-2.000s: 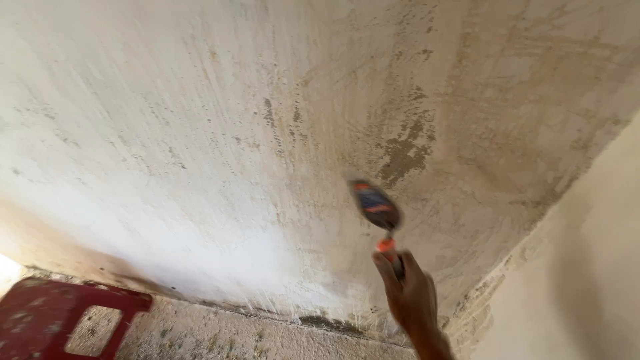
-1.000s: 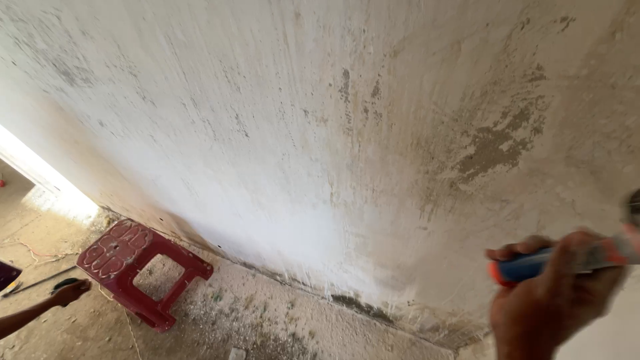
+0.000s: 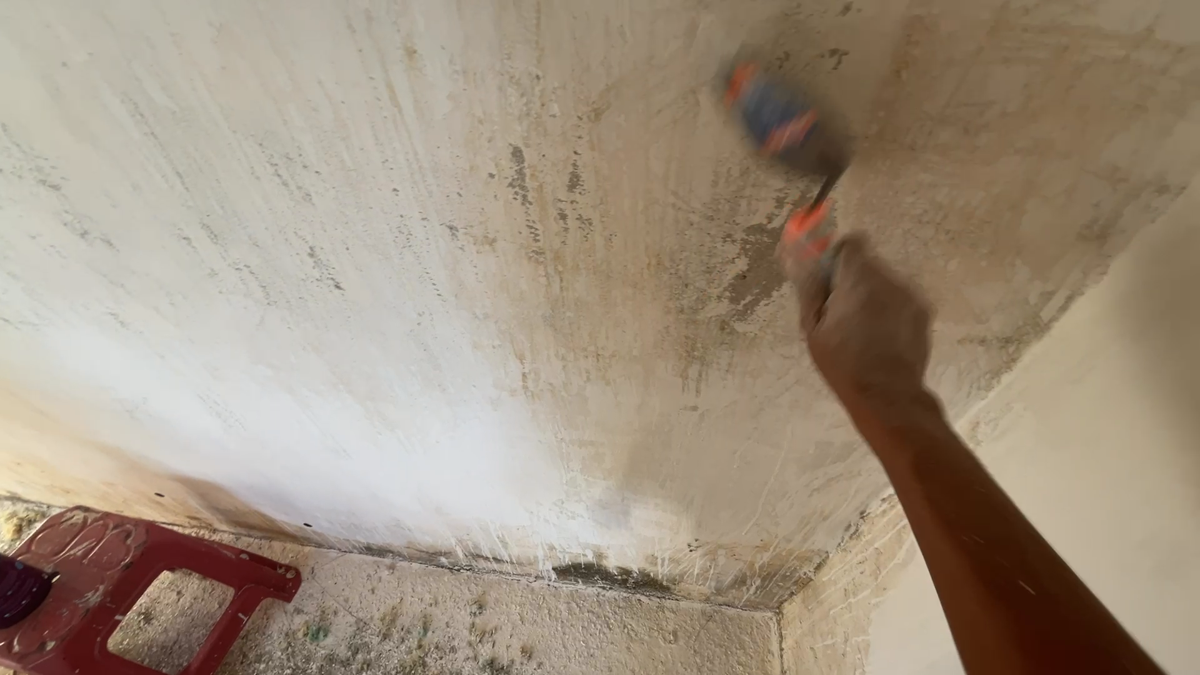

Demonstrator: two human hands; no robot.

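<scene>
My right hand (image 3: 867, 314) grips the orange-and-dark handle of a trowel (image 3: 787, 122), whose blade is blurred and reaches up and left over the wall. The stained plaster wall (image 3: 394, 281) shows scraped streaks, and a grey bare patch (image 3: 757, 272) lies just left of the hand, below the blade. Whether the blade touches the wall I cannot tell. My left hand is out of the frame.
A red plastic stool (image 3: 178, 553), smeared with white, stands at the lower left by the wall's foot. A dark purple object (image 3: 21, 591) shows at its left. Debris dots the floor (image 3: 422, 619). Another wall (image 3: 1069, 450) meets this one at the right corner.
The trowel was at the right edge one second ago, with its handle end pointing left; now its blade points up and left over the wall. The hand seen left of the stool is out of view.
</scene>
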